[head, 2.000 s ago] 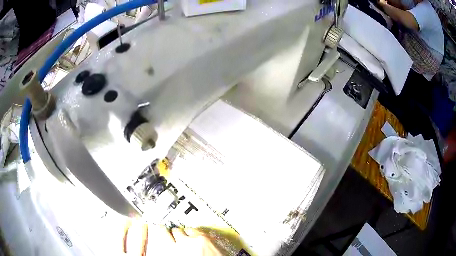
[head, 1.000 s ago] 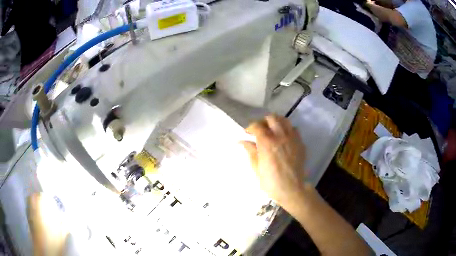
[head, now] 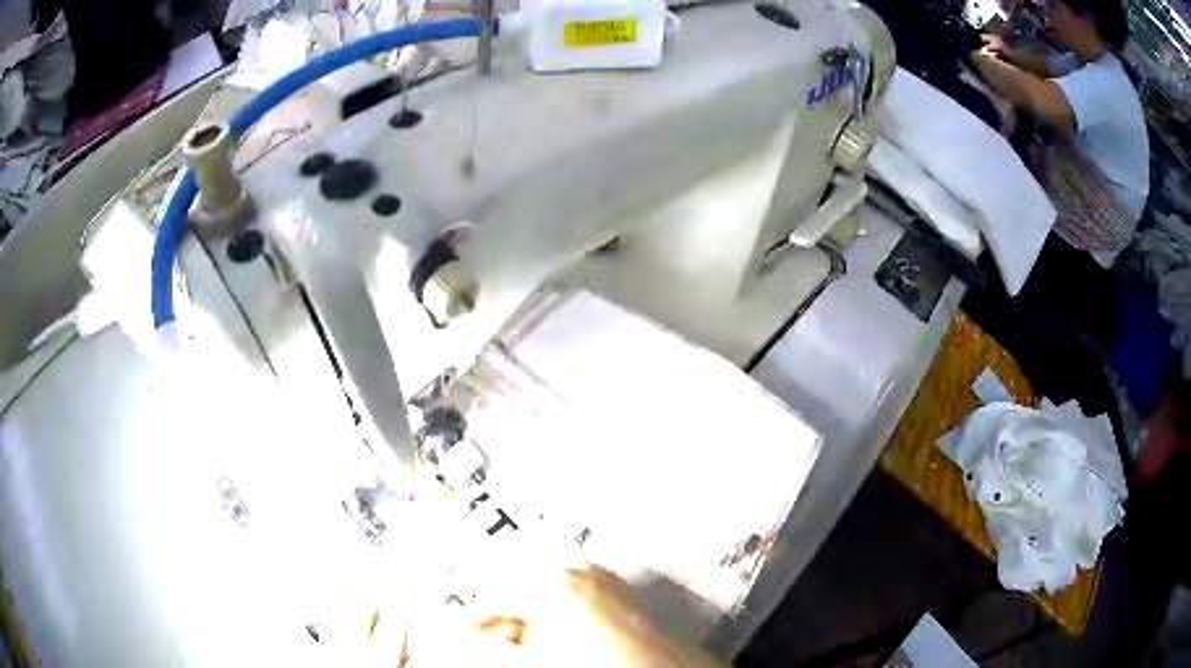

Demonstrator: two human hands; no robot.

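Note:
A flat stack of white pieces (head: 679, 418) with grey-beige edges lies on the machine bed under the arm. The presser foot and needle area (head: 444, 431) is a small metal cluster left of it. Black tape letters (head: 494, 516) show just in front. My right hand (head: 627, 620) is at the bottom edge, mostly washed out; its fingertips and what it may hold are hidden by glare. Faint orange traces nearby may be fingers, but my left hand cannot be made out clearly. Any piece under the foot is lost in the glare.
The off-white sewing machine arm (head: 588, 144) crosses above, with a blue hose (head: 301, 85) and a white box (head: 594, 35). Crumpled white pieces (head: 1038, 483) lie on a wooden stool (head: 934, 431) at right. A person (head: 1097, 118) sits at upper right.
My right hand has moved from the stack down towards the bottom edge, uncovering the stack. My left hand, blurred at lower left a second ago, is no longer distinct there. The camera view has shifted.

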